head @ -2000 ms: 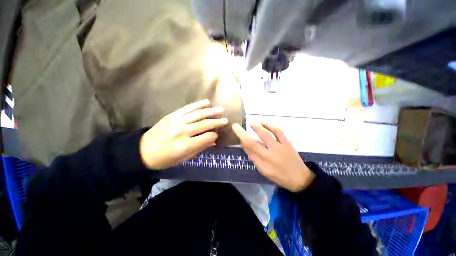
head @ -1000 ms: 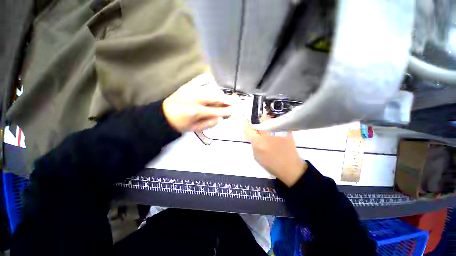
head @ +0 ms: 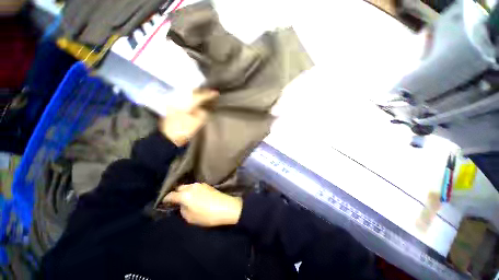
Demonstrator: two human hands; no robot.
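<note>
An olive-brown garment panel (head: 235, 131) hangs bunched over the table's front edge onto my lap, its upper part lying on the white table. My left hand (head: 185, 121) is on the panel's left side, blurred, with cloth at its fingers. My right hand (head: 205, 205) is lower, over my lap, and pinches the panel's lower edge between thumb and fingers. The sewing machine (head: 454, 82) is at the upper right, away from the cloth, its needle area (head: 420, 128) bare of fabric.
A ruler strip (head: 339, 205) runs along the table's front edge. A blue basket (head: 49, 126) with olive cloth (head: 104, 145) is at left. More cloth (head: 106, 19) lies at the upper left. Red and blue pens (head: 448, 178), a yellow item (head: 465, 175), a tan strip (head: 428, 212) and a box (head: 473, 243) are at right.
The view has turned left. The panel has moved away from the needle to the table's front edge and my lap. My right hand has left the needle area and taken hold of the cloth.
</note>
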